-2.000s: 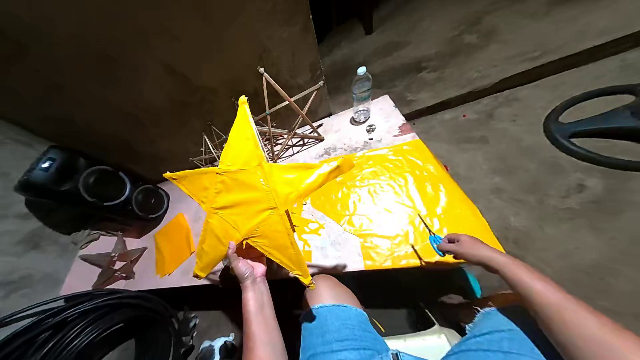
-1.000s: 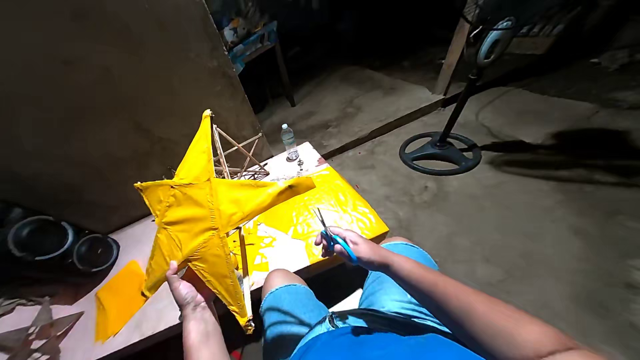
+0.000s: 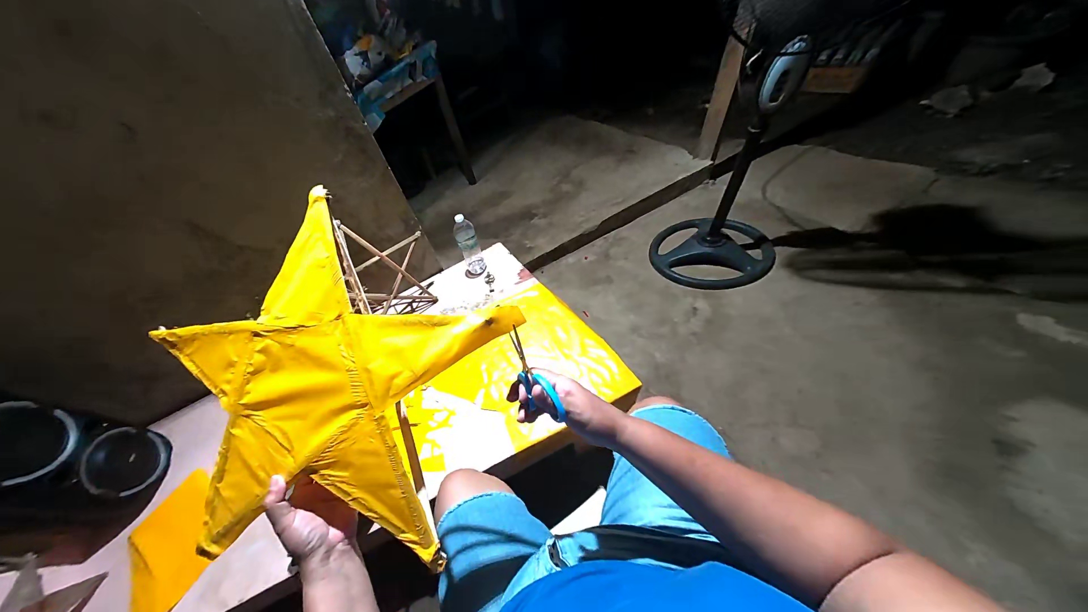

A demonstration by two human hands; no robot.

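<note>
My left hand (image 3: 310,527) holds up a large star frame covered in yellow sheet (image 3: 297,374), gripping it between its two lower points. A pair of blue-handled scissors (image 3: 539,395) is in my right hand (image 3: 565,404). The blades point up at the tip of the star's right arm, close to or touching it; which of the two I cannot tell. Behind the star stands a bare stick frame (image 3: 387,268). Yellow sheet (image 3: 569,340) covers the right end of the table, and a folded orange-yellow piece (image 3: 170,544) lies at the left.
A clear plastic bottle (image 3: 467,242) stands at the table's far corner. Black speakers (image 3: 123,461) are at the left. On the concrete floor to the right stands a fan's round base (image 3: 712,253). A wall (image 3: 153,170) rises behind the table.
My right hand has lifted the scissors from the yellow sheet on the table to the tip of the star's right arm. My left hand still holds the star. The view has swung to the right.
</note>
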